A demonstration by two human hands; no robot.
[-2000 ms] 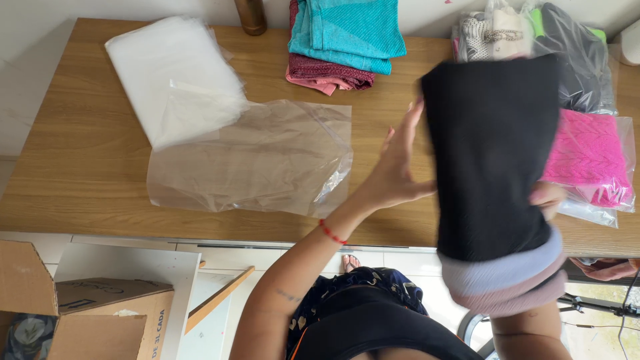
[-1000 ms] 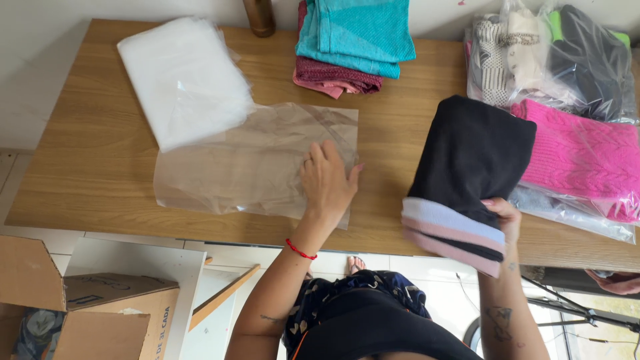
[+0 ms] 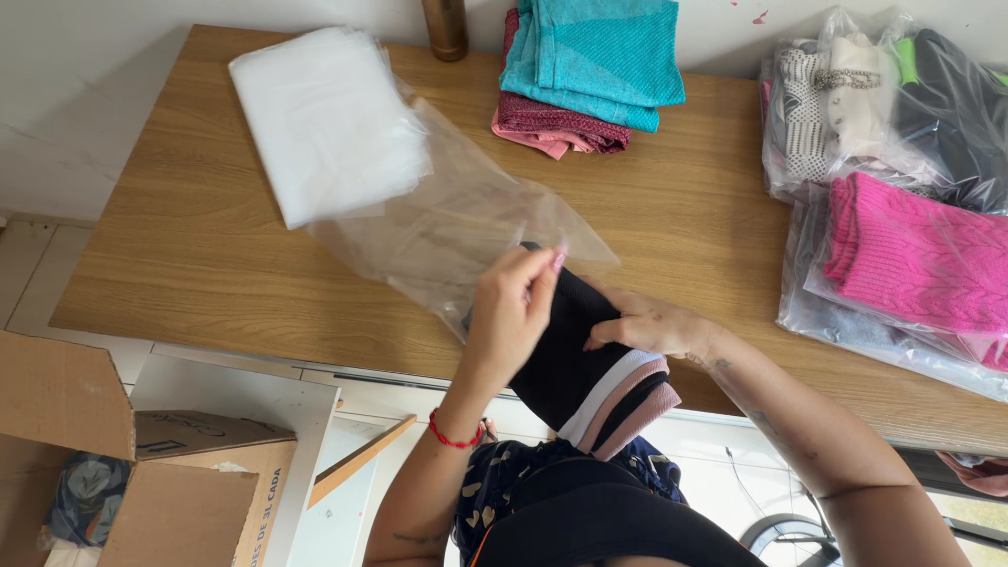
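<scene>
A folded black garment (image 3: 563, 346) with lilac and pink bands at its lower end is held near the table's front edge. My right hand (image 3: 650, 324) grips it from the right, thumb on top. Its far end lies at the mouth of a clear plastic bag (image 3: 441, 228), which stretches over the wooden table. My left hand (image 3: 516, 307) pinches the bag's edge over the garment's far end, fingertips together. How much of the garment is inside the bag cannot be told. The bag's other end meets a stack of clear plastic bags (image 3: 331, 126).
Folded turquoise (image 3: 598, 59) and maroon (image 3: 559, 118) garments lie at the back beside a brown bottle (image 3: 446, 30). Bagged clothes, one a pink knit (image 3: 921, 252), cover the right side. An open cardboard box (image 3: 181, 504) stands at lower left.
The black garment has moved left from the right side to the plastic bag. The bag, flat on the table before, is now slanted and pulled toward me by my left hand.
</scene>
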